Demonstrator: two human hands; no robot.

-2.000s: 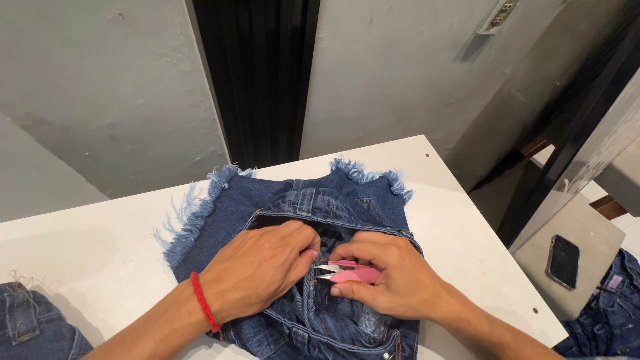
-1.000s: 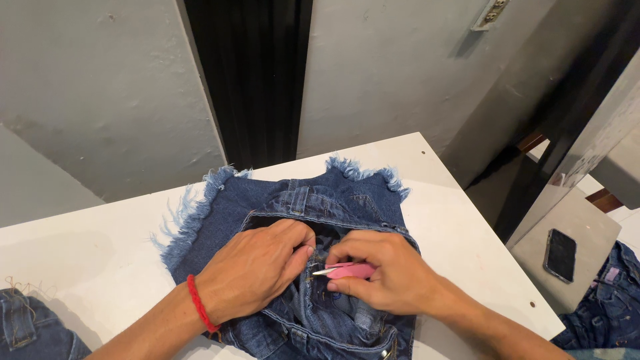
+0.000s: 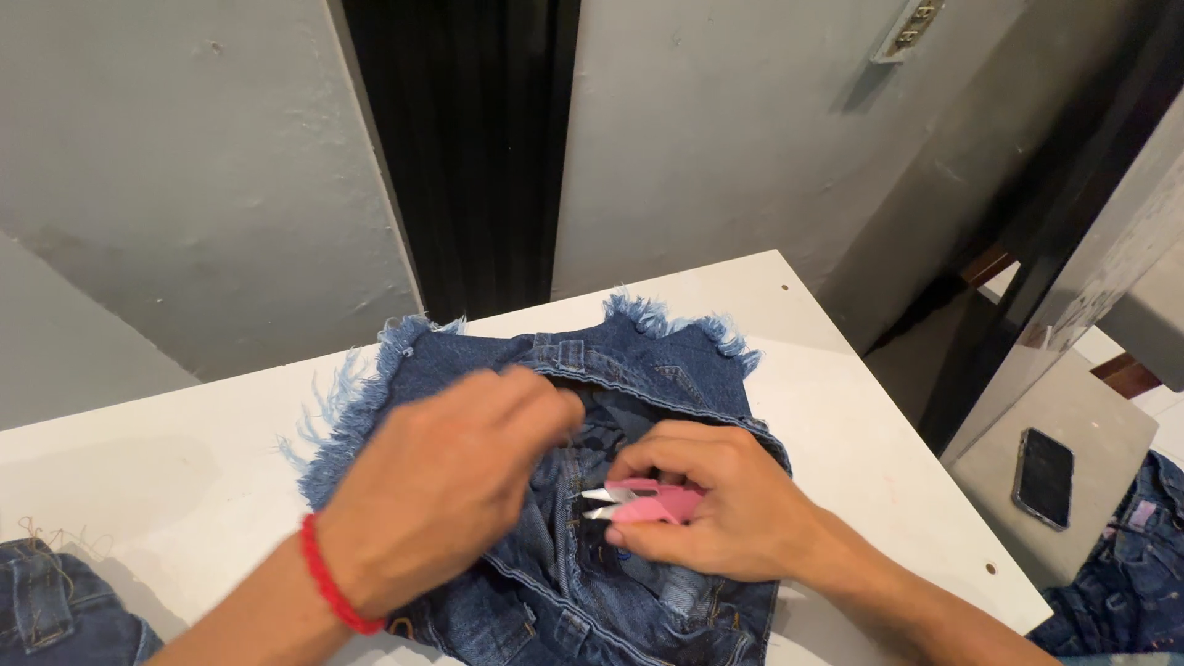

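A denim garment with frayed light-blue edges (image 3: 647, 370) lies on the white table (image 3: 851, 444), its waistband spread so that the inside shows. Pink thread snips (image 3: 652, 502) are in my right hand (image 3: 731, 499), held between thumb and fingers; their two metal blades stand apart and point left at an inner seam. My left hand (image 3: 444, 472), a red braided band on its wrist, is blurred and raised over the left part of the opening. Its fingertips are bent and partly hidden, so whether they pinch a thread or cloth cannot be told.
Another denim piece (image 3: 65, 601) with loose threads lies at the table's lower left. To the right, a smartphone (image 3: 1045, 478) rests on a lower grey surface, beside more denim (image 3: 1128, 573). Grey walls and a dark vertical panel (image 3: 462, 139) rise behind the table.
My left hand has lifted off the seam, away from the snips. The blades of the snips, closed together one second ago, now stand apart.
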